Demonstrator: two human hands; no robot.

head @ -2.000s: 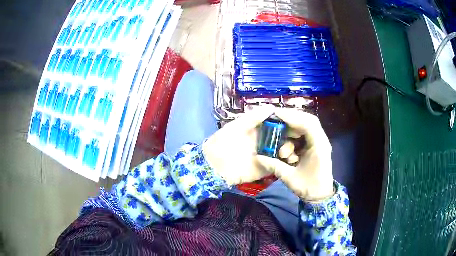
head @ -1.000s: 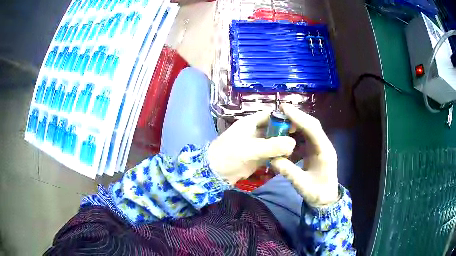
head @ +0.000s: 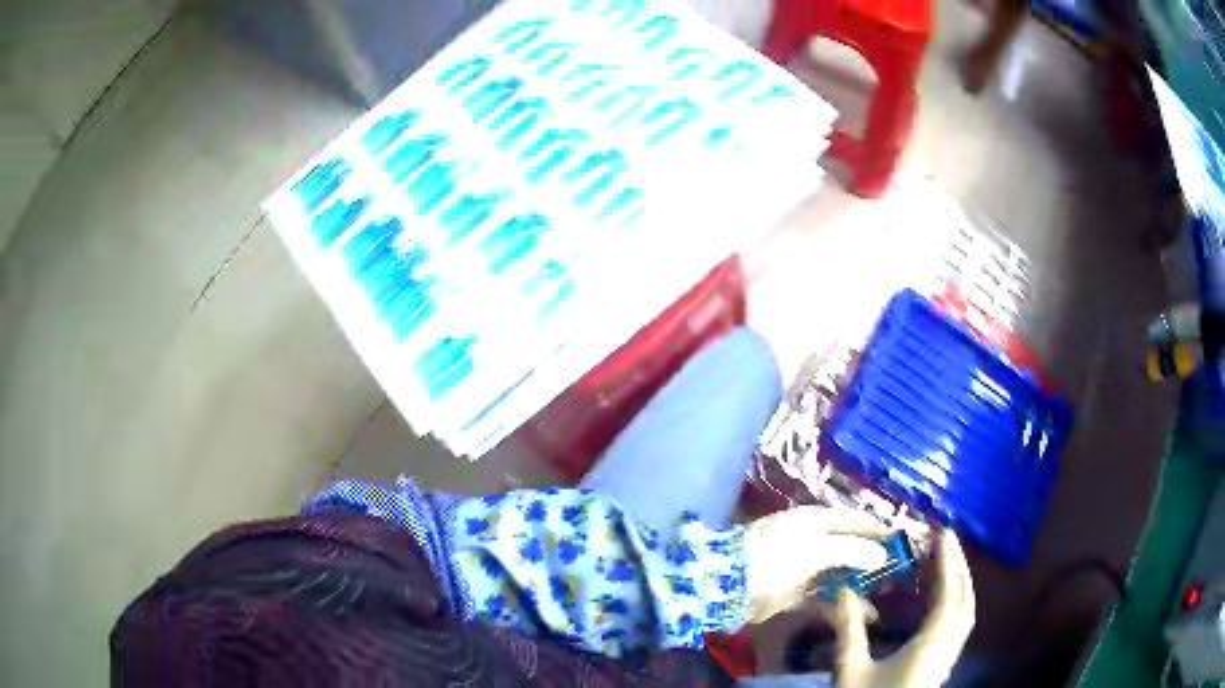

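Observation:
A clear-blue housing with a dark end (head: pixel 880 571) is between my two hands, low at the right of the view. My left hand (head: pixel 806 558), in an off-white glove, is closed around one side of it. My right hand (head: pixel 927 632), also gloved and cut off by the lower edge, has its thumb and fingers apart beside the housing; whether it touches it is blurred. The stacked white blister tray (head: pixel 591 289) holds rows of blue units. The blue parts tray (head: pixel 940 417) has ribbed slots and a few slim inner parts (head: pixel 1034 437) at its right side.
A red stool (head: pixel 880 94) stands behind the white trays, and another red stool (head: pixel 645 356) is under them. Shiny clear plastic trays (head: pixel 806 464) lie under the blue tray. At the right edge are the green bench (head: pixel 1142 578), a silver and yellow nozzle (head: pixel 1173 347) and a control box (head: pixel 1200 638).
The view has swung left and tilted, so trays and hands appear further right and rotated. My right hand's fingers have spread from around the housing, which now lies more level.

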